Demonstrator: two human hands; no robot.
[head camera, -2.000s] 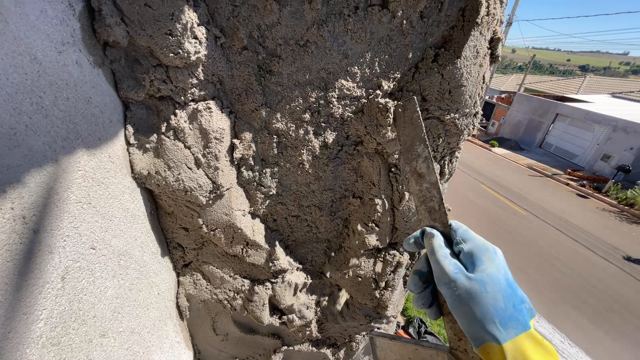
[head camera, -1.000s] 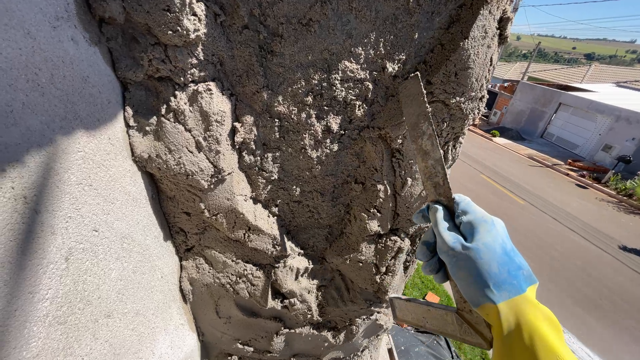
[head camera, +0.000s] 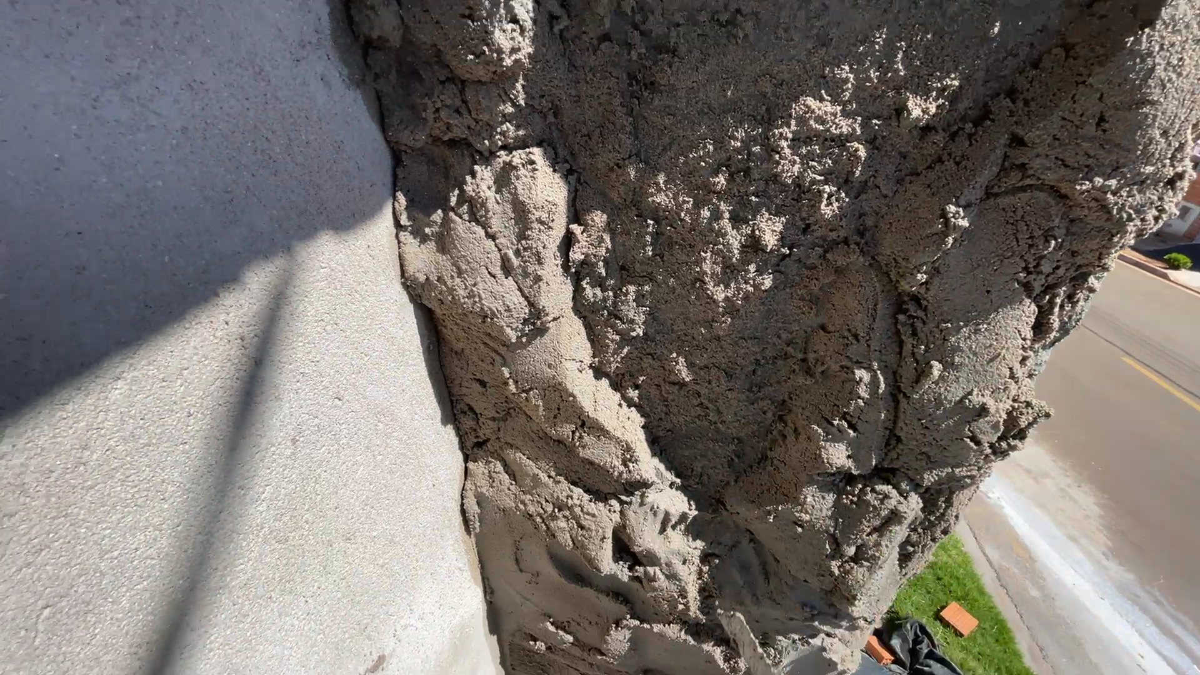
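Rough, wet-looking mortar (head camera: 712, 356) covers the wall face through the middle of the head view, thick and lumpy, with ridges and cracks. Along its left side it meets a smooth, pale plastered surface (head camera: 319, 487), part in sun and part in shadow. Its right edge is ragged and stands out against the street below. Neither my left hand nor my right hand is in the frame now, and no tool can be made out for certain.
Far below on the right lie a paved street (head camera: 1116, 403) with a yellow line, a strip of grass (head camera: 975, 600), an orange brick (head camera: 958, 619) on it, and black plastic sheeting (head camera: 919, 649) near the wall's foot.
My gloved right hand, earlier at the lower right holding a long flat metal blade against the mortar, has left the view. The view has shifted, and the houses across the street have mostly gone from it.
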